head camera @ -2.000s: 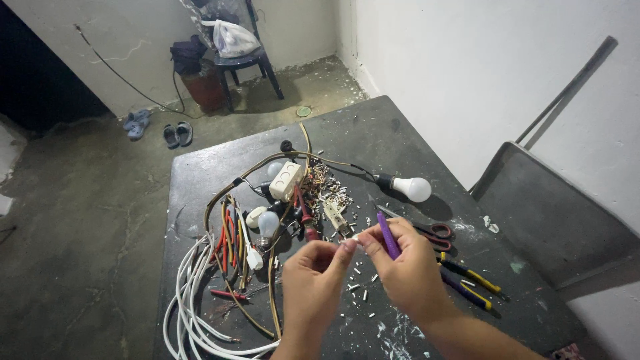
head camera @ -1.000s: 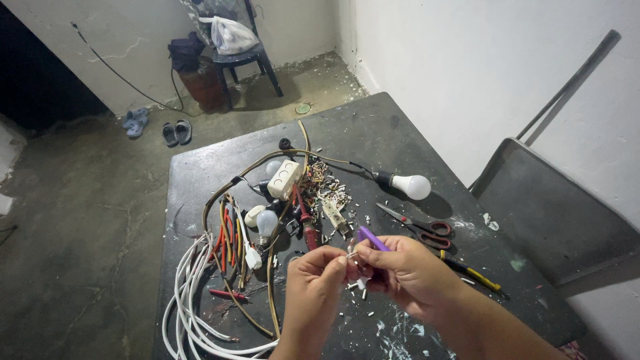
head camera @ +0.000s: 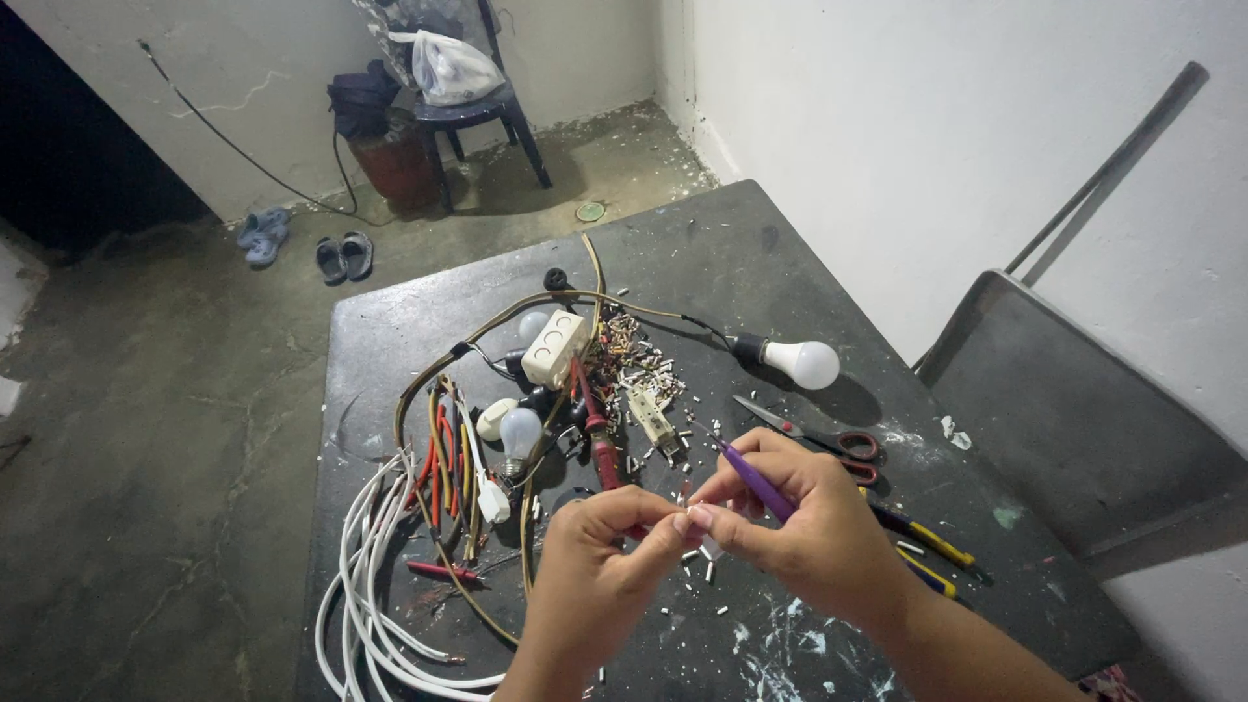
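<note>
My left hand [head camera: 614,546] pinches a tiny whitish piece between thumb and forefinger; the fingers hide most of it. Against it, the fingertips of my right hand [head camera: 780,507] meet at the same piece, while this hand also holds a purple-handled tool [head camera: 759,483] with a thin metal tip pointing up and left. Beyond the hands lie a beige device part [head camera: 651,419], a soldering iron with a red handle [head camera: 603,453] and a pile of short cut insulation pieces [head camera: 634,356]. Scissors [head camera: 814,437] rest just past my right hand.
Yellow-and-black handled pliers [head camera: 921,536] lie to the right. A lit-looking white bulb [head camera: 804,365] in a black socket, a beige outlet box [head camera: 556,349], a clear bulb [head camera: 521,432], coloured wires [head camera: 444,463] and coiled white cable [head camera: 351,595] cover the dark table [head camera: 380,331]. A grey chair [head camera: 1063,409] stands right.
The purple tool has swung in my right hand, so its thin metal tip shows again and points up and left. Both hands stay close together over the table.
</note>
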